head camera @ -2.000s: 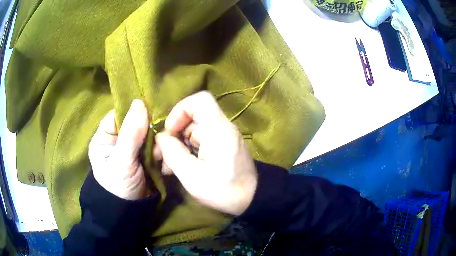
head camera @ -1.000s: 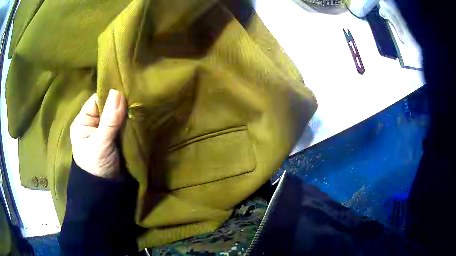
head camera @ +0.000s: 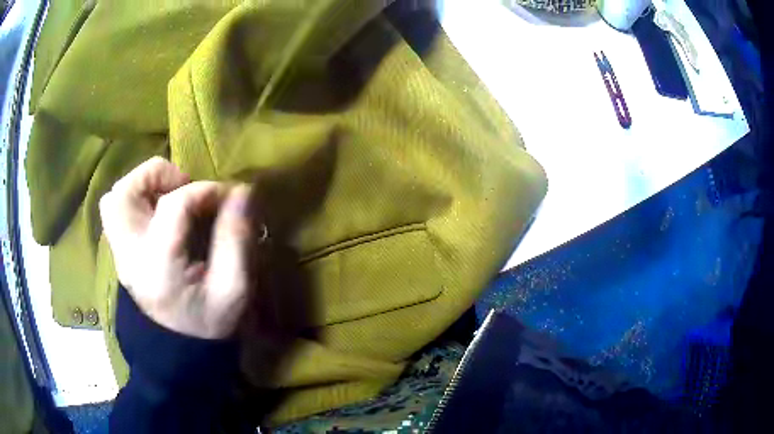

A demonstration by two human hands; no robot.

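Note:
A mustard-olive coat point(head camera: 373, 169) covers most of the white tabletop and hangs over the camouflage-clothed lap. My left hand point(head camera: 182, 250) is blurred over the coat's front edge at left, its fingers bent; whether they pinch the cloth cannot be told. A blurred thin yellowish line point(head camera: 284, 72), perhaps thread, runs up and right above the hand. A small light glint point(head camera: 263, 231) shows just right of my left fingers. A flap pocket point(head camera: 373, 275) lies flat right of the hand. My right hand is not in view. No needle can be made out.
Thread snips point(head camera: 613, 89) lie on the white tabletop point(head camera: 560, 93) at right. A black phone point(head camera: 660, 63) is right of them. A white rounded object point(head camera: 624, 10) stands at the far edge. Cuff buttons point(head camera: 85, 316) show at lower left. The blue floor point(head camera: 594, 263) is beyond the table.
My right hand worked beside my left two seconds ago, then left the picture. My left hand has changed from a flat pinch on the edge to bent fingers. The thread loop on the coat is gone.

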